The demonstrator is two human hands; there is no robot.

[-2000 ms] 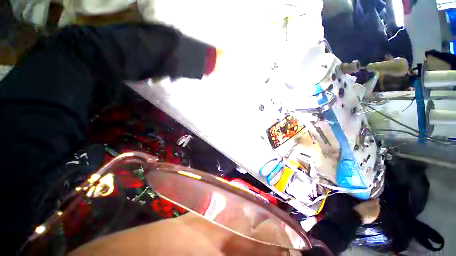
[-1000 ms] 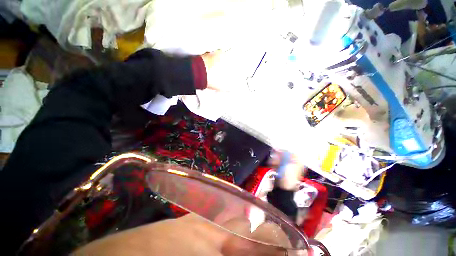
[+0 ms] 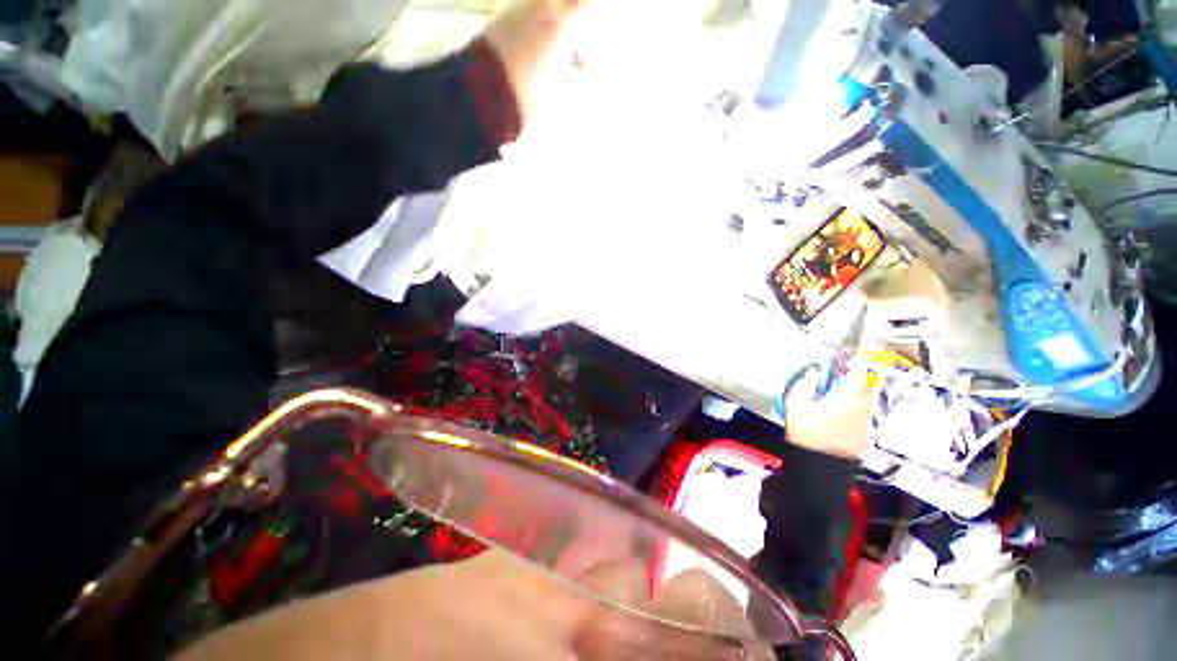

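White garment cloth (image 3: 426,245) lies in strong glare along the front edge of the sewing machine table and hangs towards my lap. My left hand (image 3: 532,45) is near the top of the picture over the bright cloth; glare hides its fingertips and whether it grips. My right hand (image 3: 830,416) is at the table's edge beside the supply tray, holding blue-handled scissors (image 3: 803,385) with the blades pointing up towards the phone. Glare blurs its fingers.
A phone (image 3: 830,264) lies on the bed beside the white and blue machine head (image 3: 955,194). The supply tray (image 3: 923,484) is right of my right hand. Below are a red basket (image 3: 682,471) and white scraps (image 3: 936,594). Cream cloth (image 3: 207,58) is piled upper left.
My right hand has come up from over the red basket to the table edge by the tray, with the scissors. My left hand has moved up and away. More white cloth shows below my left sleeve.
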